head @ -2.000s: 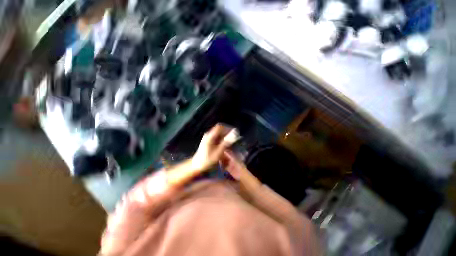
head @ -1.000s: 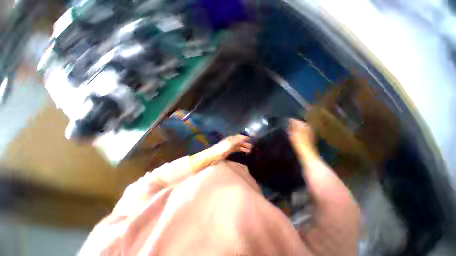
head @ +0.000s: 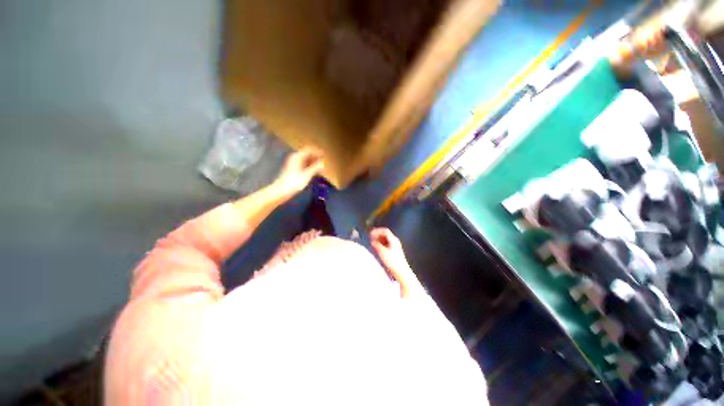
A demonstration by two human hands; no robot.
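Observation:
A large open brown carton [head: 290, 75] stands in front of me at the top of the view, tilted in the picture. My left hand [head: 302, 166] is at the carton's near lower corner, its fingers bent against the edge; blur hides whether it grips the edge. My right hand [head: 387, 240] hangs near my body, to the right of the carton, with its fingers curled. I cannot tell whether it holds anything. The inside of the carton is dark and blurred.
White and black dome cameras [head: 623, 131] stand in rows on a green mat [head: 508, 190] on the bench at the right. A crumpled clear plastic bag [head: 234, 151] lies left of the carton. A yellow line [head: 476, 119] crosses the blue floor.
My view has swung from the bench and white table to the carton. The bench has passed from the left to the right side. My left hand has moved to the carton.

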